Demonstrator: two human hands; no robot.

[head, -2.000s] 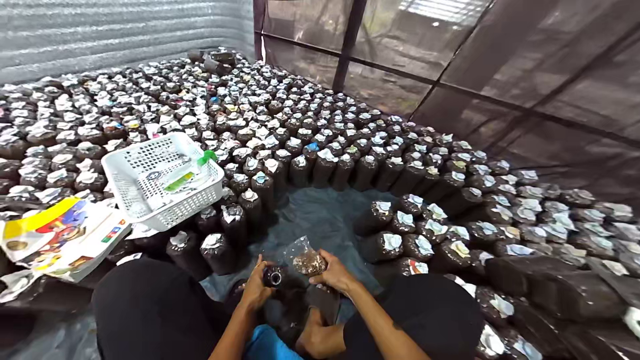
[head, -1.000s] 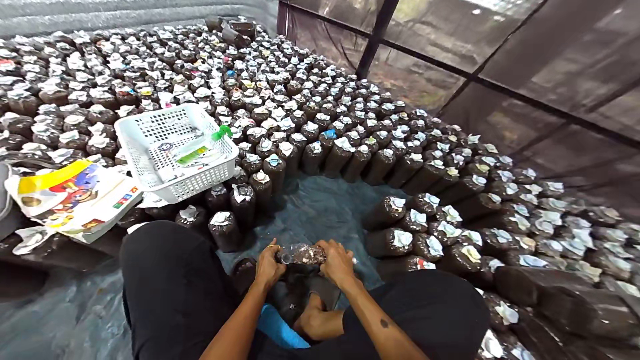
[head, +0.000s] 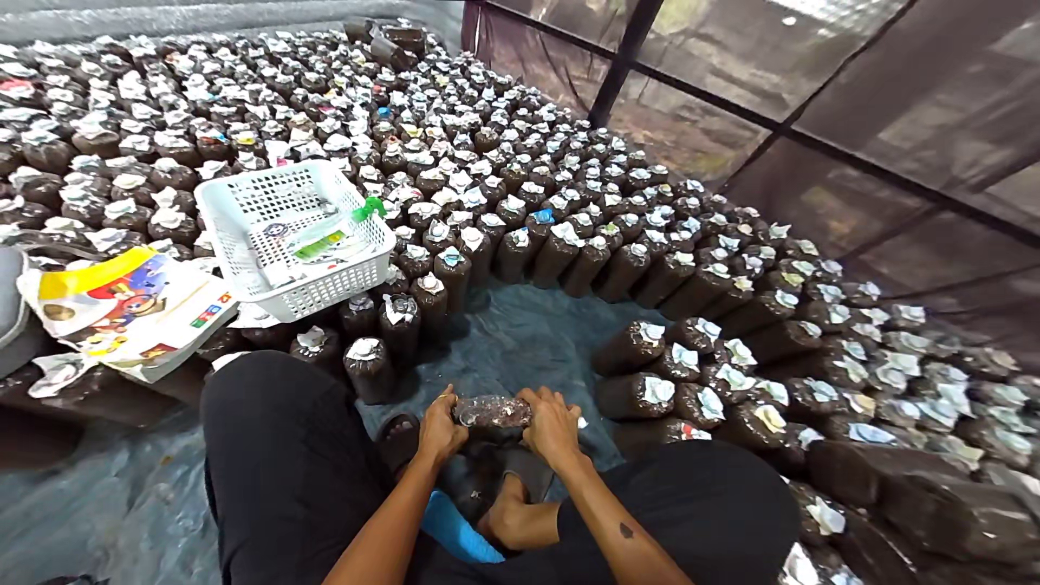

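Observation:
Between my knees, a small clear plastic bottle or bag (head: 492, 412) with brown, grainy contents lies sideways; which of the two it is I cannot tell. My left hand (head: 441, 425) grips its left end, and my right hand (head: 552, 421) closes on its right end. Below it, between my feet, is a dark object (head: 473, 479), mostly hidden and blurred. A blue cloth (head: 457, 532) lies beside my bare ankle. Dark substrate-filled bags with paper-stuffed tops, one of them at my left knee (head: 369, 370), stand around the hands.
A white plastic basket (head: 329, 294) with a green-topped item and packets sits on the bags at left. Beside it lies a colourful printed packet (head: 134, 305). Rows of bags curve around a dark floor sheet (head: 520, 341). Some bags (head: 934, 496) lie sideways at right.
Two seconds ago my left hand was apart from the clear item, near a dark round opening, and my right hand alone held it. Now both hands hold it level between them.

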